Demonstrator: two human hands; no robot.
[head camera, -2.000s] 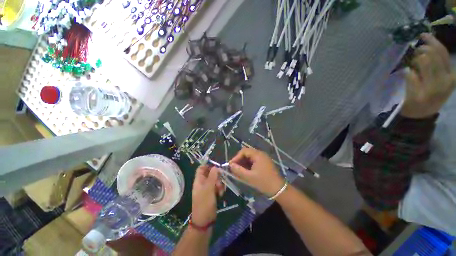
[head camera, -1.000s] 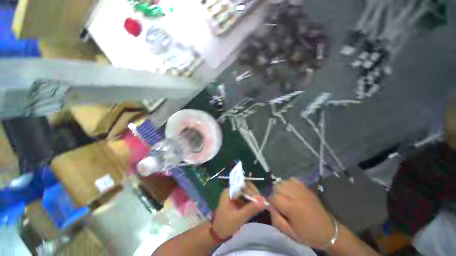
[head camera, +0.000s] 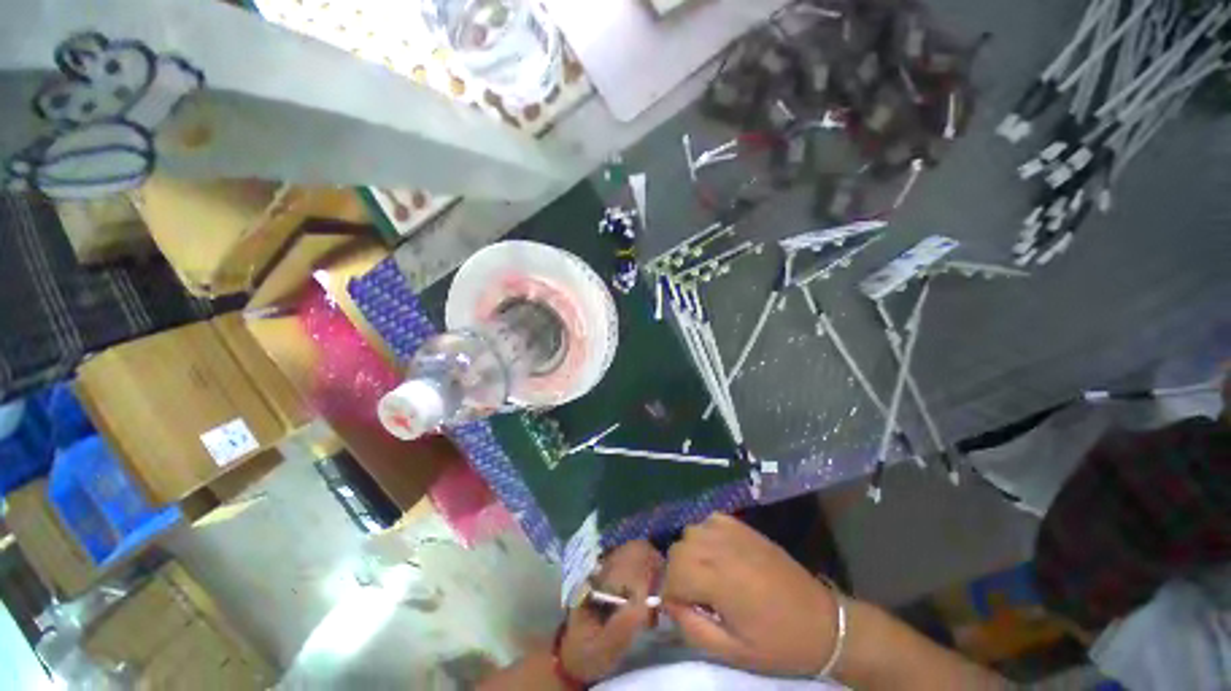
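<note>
My left hand (head camera: 610, 618) and my right hand (head camera: 743, 594) meet at the lap, just off the mat's front edge. Between their fingertips is a thin white lead (head camera: 621, 599). A small whitish printed strip (head camera: 581, 556) stands up at my left fingers; how it joins the lead cannot be told. On the mat lie a single white lead (head camera: 668, 456), a row of leads with green-white ends (head camera: 699, 344), and crossed leads with white strip ends (head camera: 911, 266).
A white-pink tape roll (head camera: 587, 317) has a clear bottle (head camera: 452, 382) leaning over it. A grey-brown clump (head camera: 837, 95) and a lead bundle (head camera: 1067, 189) lie farther back. A metal upright (head camera: 324, 115) crosses the left. Cartons (head camera: 182, 392) stand beyond; a person's plaid sleeve (head camera: 1141, 527) is at right.
The view has swung left. My hands have come from over the mat down to the lap, still together. A single lead now lies near the mat's front edge.
</note>
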